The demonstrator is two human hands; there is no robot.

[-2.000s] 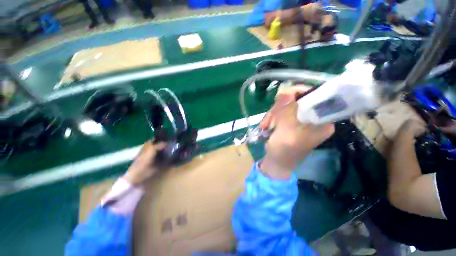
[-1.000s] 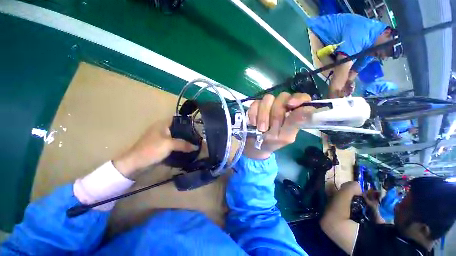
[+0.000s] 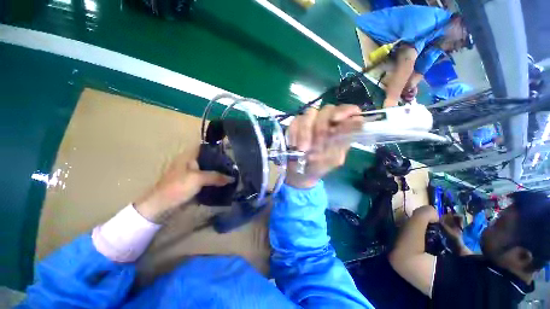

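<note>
My left hand (image 3: 176, 186) holds a black headset (image 3: 218, 172) by an ear cup, thumb across it, above the cardboard mat (image 3: 114, 145). The headset lies sideways, with its two silvery hoops (image 3: 260, 136) bowed to the right. My right hand (image 3: 322, 140) is closed around a white electric screwdriver (image 3: 401, 122), held nearly level. Its silvery nozzle (image 3: 280, 156) points left, between the hoops and towards the headset. Whether the tip touches a screw is hidden. The hand and the screwdriver are blurred.
The green bench (image 3: 151, 45) has white lines. More black headsets (image 3: 383, 175) lie right of my right arm. A person in black (image 3: 464, 271) works at the right, and a person in blue (image 3: 410, 30) across the bench. A grey post (image 3: 497, 66) stands at upper right.
Since one second ago, both hands, the headset and the screwdriver have shifted slightly left in view. Both grips stay the same. Two seconds ago the screwdriver was apart from the headset.
</note>
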